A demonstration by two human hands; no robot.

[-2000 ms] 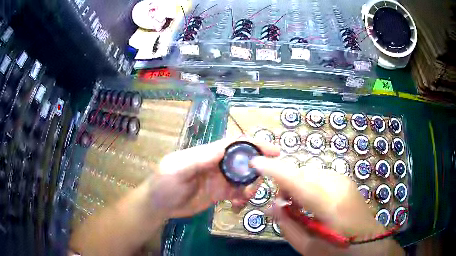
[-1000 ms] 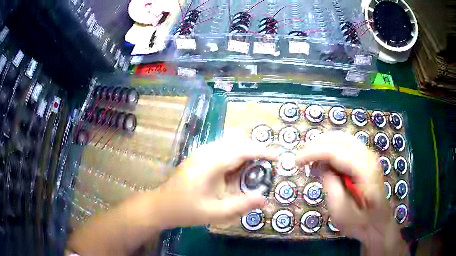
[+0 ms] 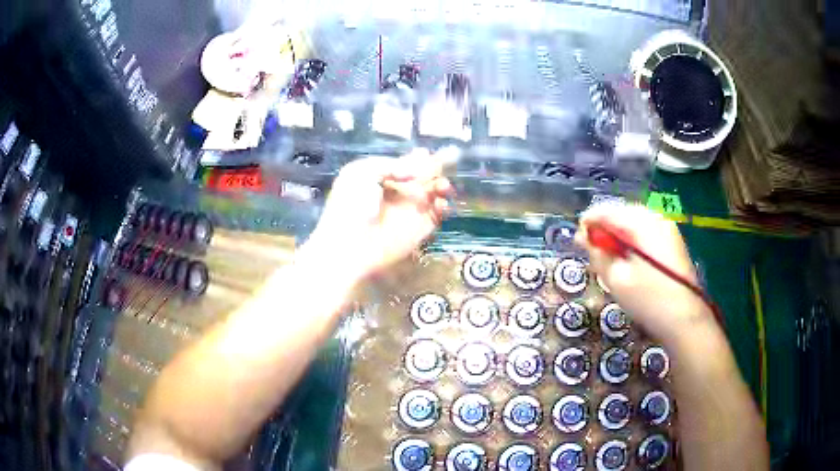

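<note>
My left hand (image 3: 391,212) is over the front edge of the stacked clear trays (image 3: 479,207), fingers bent together; blur hides whether it holds anything. My right hand (image 3: 640,253) is closed on a red probe (image 3: 606,237), its cable running back over the wrist. A dark round speaker (image 3: 560,235) shows beside the right fingertips; whether they touch it is unclear. Below, a blister tray holds rows of small loudspeakers (image 3: 524,364), magnets up.
At left, a slotted tray (image 3: 216,340) holds speakers on edge. Dark stacked trays (image 3: 55,221) stand at far left. A white roll (image 3: 230,64) and cards are rear left. A round white unit (image 3: 686,97) is rear right, beside brown cardboard (image 3: 774,138).
Both hands have moved away from me to the rear trays. The speaker seen earlier in my left hand no longer shows there. My right hand still holds the probe. The view has shifted.
</note>
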